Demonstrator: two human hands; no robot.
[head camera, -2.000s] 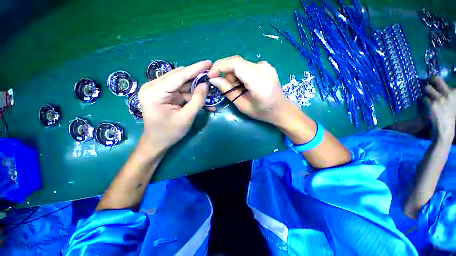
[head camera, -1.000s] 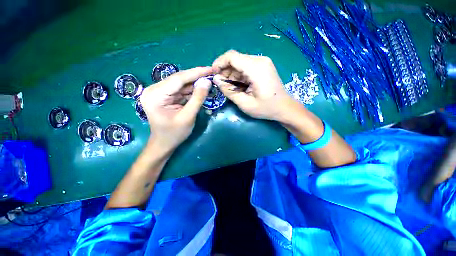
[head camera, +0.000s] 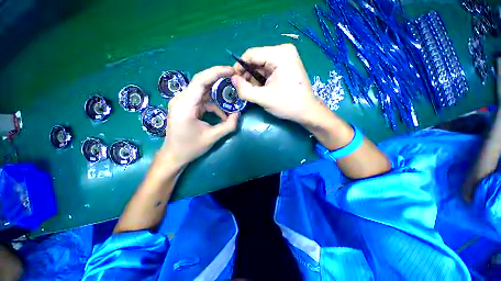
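My left hand (head camera: 195, 112) holds a round dark housing (head camera: 228, 96) by its rim between thumb and fingers, its open face turned up toward me. My right hand (head camera: 277, 82) holds dark tweezers (head camera: 248, 68), their thin end pointing up and left above the housing. My right thumb is at the housing's upper right rim. Any small part under the thumb is hidden. Several like housings stand loose on the green bench to the left, one of them (head camera: 154, 120) just beside my left hand.
A pile of tiny silvery-white bits (head camera: 328, 90) lies right of my right hand. Beyond it are tangled blue strips (head camera: 373, 60), rowed parts (head camera: 438, 57) and dark metal parts (head camera: 479, 41). A blue bin (head camera: 26, 196) is at the left edge. Another person's forearm (head camera: 486, 148) shows at right.
The housing is now more exposed, with my left fingers spread around its rim. The tweezers have swung to point up and left. The other person's arm at the right has moved.
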